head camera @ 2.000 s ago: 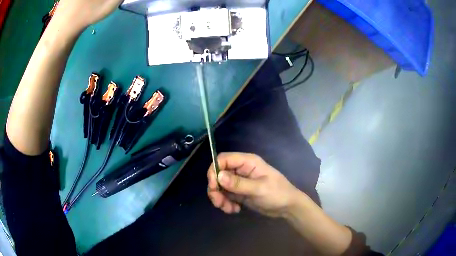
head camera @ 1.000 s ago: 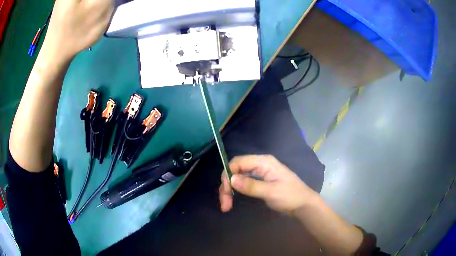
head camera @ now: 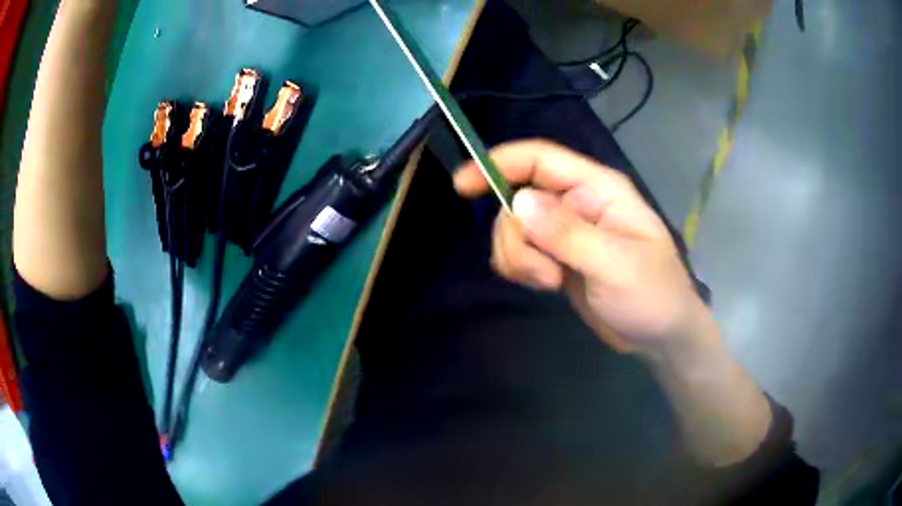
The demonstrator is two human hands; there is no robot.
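My right hand [head camera: 593, 232] pinches a long thin rod tool [head camera: 435, 91] between thumb and fingers; the rod slants up and left, its far end cut off by the top edge. My left hand is out of the picture; only the left forearm [head camera: 61, 178] shows, running up past the top edge. A dark lower corner of the screw feeder [head camera: 309, 8] shows at the top. The electric screwdriver [head camera: 287, 252] lies on the green mat, nose toward the lower left. Several black cable connectors [head camera: 180, 203] with copper terminals [head camera: 282, 107] lie left of it.
The green-matted bench [head camera: 287, 415] has a slanting wooden edge [head camera: 368, 296]. Cable leads [head camera: 173, 336] run down to small red and blue ends [head camera: 165, 450]. A black cord [head camera: 633, 69] hangs beyond the edge. A brown surface [head camera: 682, 22] and yellow-black floor tape [head camera: 727, 138] are at the right.
The view has shifted, so most of the feeder and the blue bin are out of frame. My right hand and the rod appear higher and further right. My left hand has left the picture.
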